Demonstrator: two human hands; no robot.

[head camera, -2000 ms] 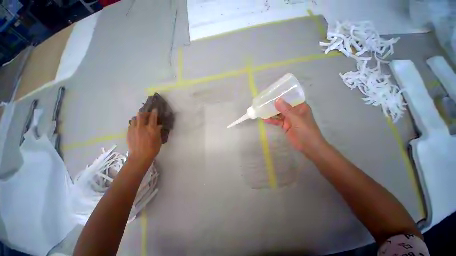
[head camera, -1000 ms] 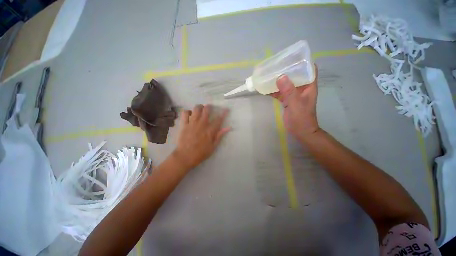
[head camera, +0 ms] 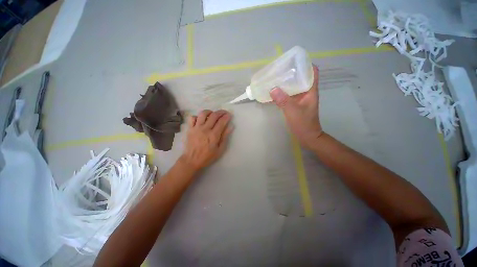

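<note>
My right hand grips a translucent pale yellow squeeze bottle, tilted with its thin white nozzle pointing left and down, the tip close to the table surface near my left fingertips. Whether the tip touches is not clear. My left hand lies palm down on the grey-beige table, fingers close together, with nothing visible in it; under the palm is hidden. A crumpled dark brown cloth lies just left of my left hand, not held.
A looped bunch of long white strips lies beside my left forearm. White cloth and dark slim pieces are at far left. Tangled short white strips lie upper right, a white cut panel stack at the right edge. Yellow tape lines cross the table.
My left hand has let go of the dark cloth and moved right, flat onto the table; its fingers have since drawn together. The bottle has moved slightly left and down since one second ago.
</note>
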